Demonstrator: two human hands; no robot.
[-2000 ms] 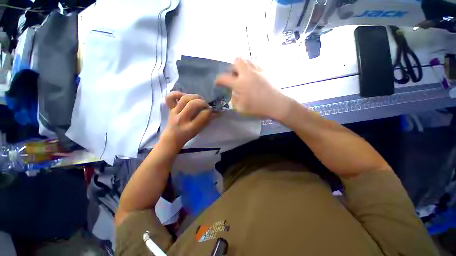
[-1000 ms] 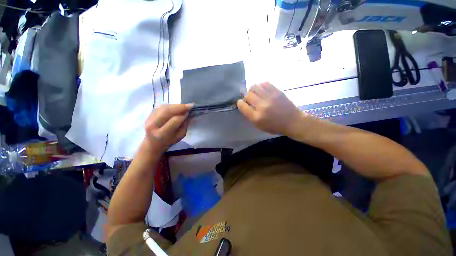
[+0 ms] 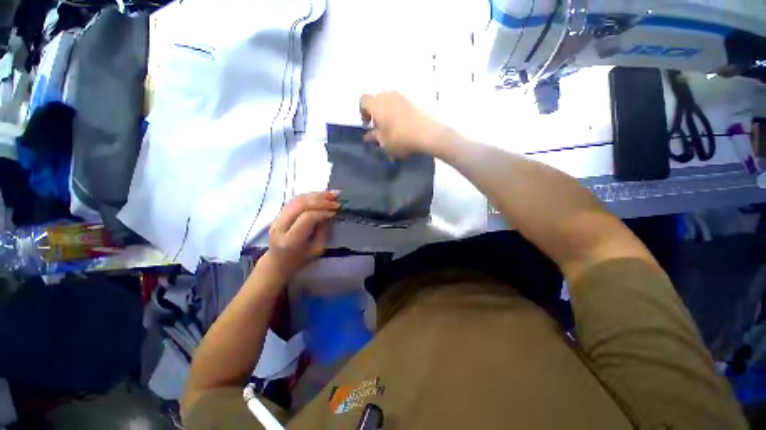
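Observation:
A dark grey fabric piece (image 3: 382, 186) lies flat on a light garment panel (image 3: 458, 197) at the table's front edge. My left hand (image 3: 304, 225) has its fingertips on the piece's lower left corner; the thumb side is partly hidden. My right hand (image 3: 396, 124) is at the piece's upper edge, with thumb and fingers close together over the cloth. Whether it pinches the cloth cannot be told. A dark, uneven line runs along the piece's lower edge.
A stack of panels (image 3: 214, 126) lies at left, with a grey cloth bundle (image 3: 109, 109) beyond it. The sewing machine (image 3: 621, 38) stands at upper right. A mobile phone (image 3: 639, 126), scissors (image 3: 692, 126) and a table-edge ruler (image 3: 621, 191) are at right. A plastic bottle (image 3: 25, 250) is far left.
My right hand has moved from the dark piece's lower right corner up to its top edge. The piece sits slightly lower and more to the right in view. My left hand stays at its lower left.

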